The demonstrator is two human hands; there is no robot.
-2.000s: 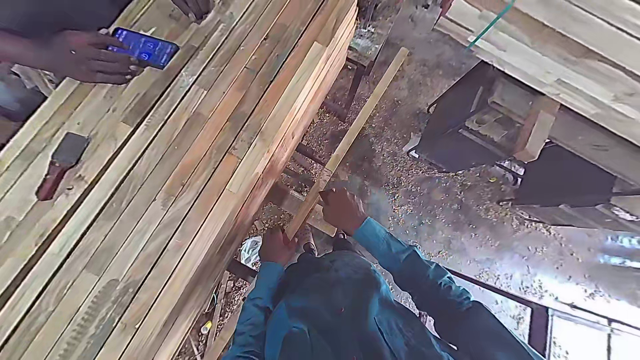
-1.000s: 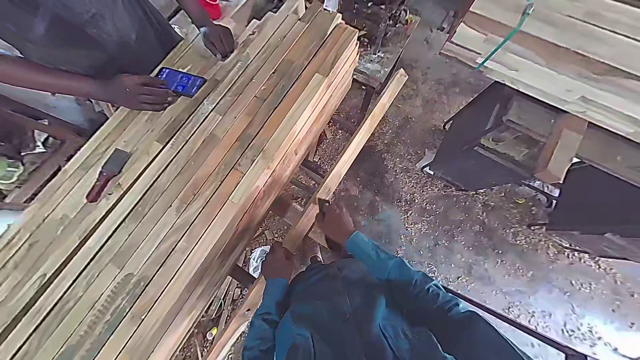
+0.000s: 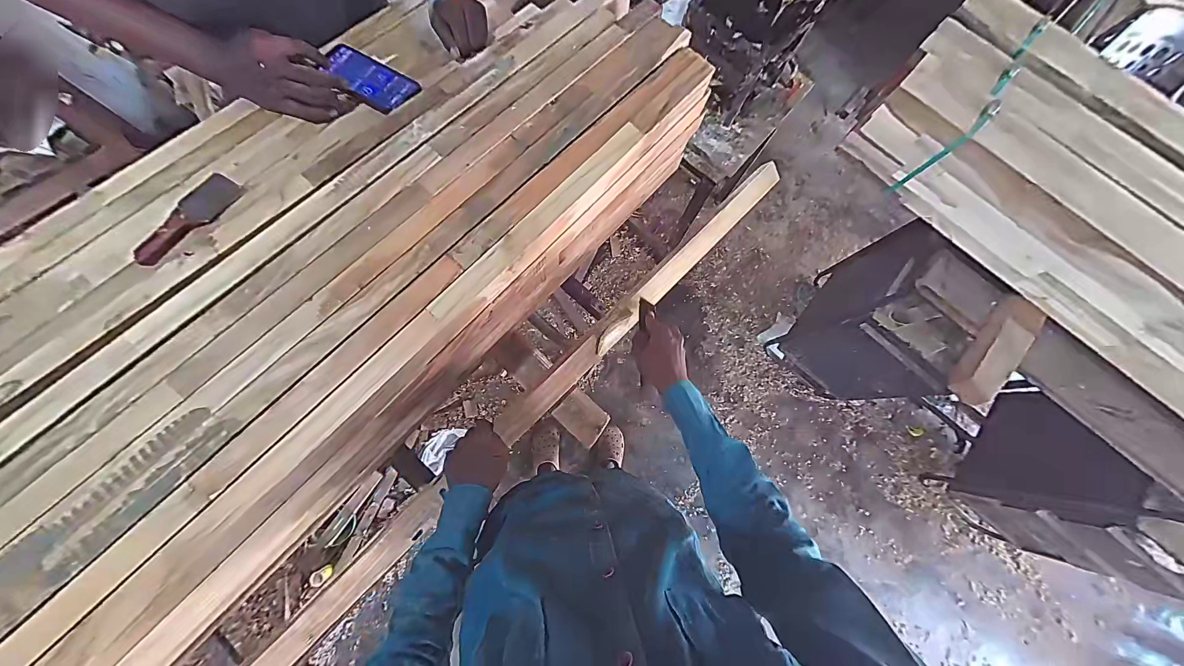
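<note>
A long narrow wooden strip (image 3: 708,236) slants up to the right in front of me, beside a stack of laminated wooden boards (image 3: 388,277). My left hand (image 3: 477,455) grips its near end. My right hand (image 3: 660,350) is closed on a small dark tool (image 3: 645,314), probably a blade or scraper, held against the strip's edge about midway. Pale wood, perhaps a raised patch or shaving, shows at that spot. My fingers partly hide the tool.
A putty knife (image 3: 190,217) and a phone (image 3: 373,78) lie on the stack, with another person's hand (image 3: 296,76) touching the phone. More boards (image 3: 1064,166) with a green strap (image 3: 953,148) rest at the right. Shavings litter the floor (image 3: 777,370); a wood block (image 3: 999,350) sits under those boards.
My right hand has moved up along the strip, farther from my left hand, which stays at the near end. The view has shifted.
</note>
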